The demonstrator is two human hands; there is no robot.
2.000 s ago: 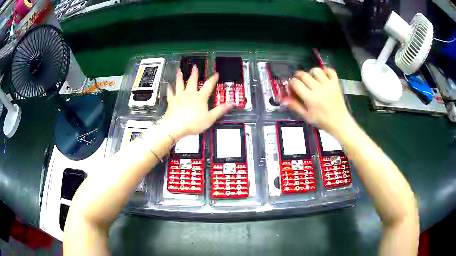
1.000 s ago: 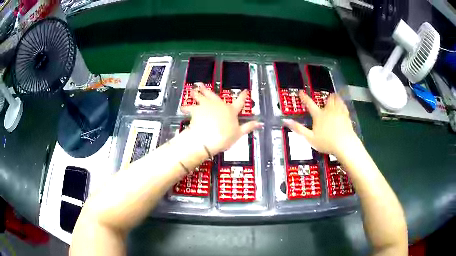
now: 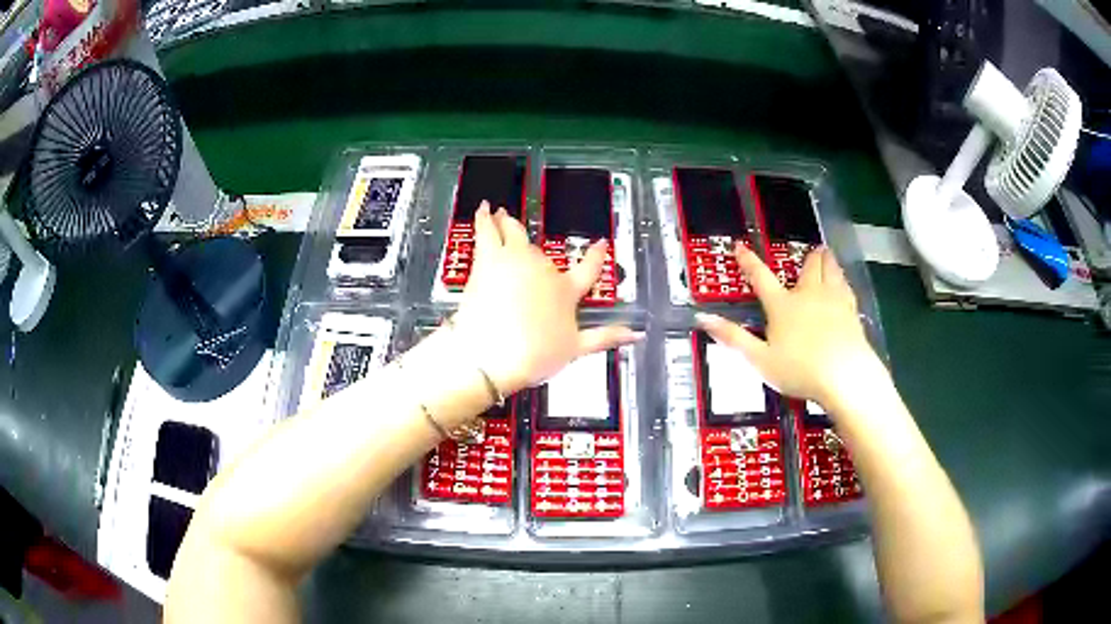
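Observation:
A clear blister tray lies in front of me with red keypad phones in its pockets. The back-row phones, such as this dark-screened phone, show dark screens. The front-row phones, such as this lit phone, show white screens where visible. Two white phone backs lie in the left pockets. My left hand is spread over the two left phones of the back row, fingertips at their keypads. My right hand is spread at the keypads of the two right phones. Both hands partly cover the front row.
A black desk fan stands at the left. Below it a smartphone lies on a white sheet. A white desk fan stands at the right, beside a blue object. The green mat runs behind the tray.
My right hand has come down from a blurred red phone, which now lies in the back row. My left hand has shifted slightly right. The tray appears lower in view than one second ago.

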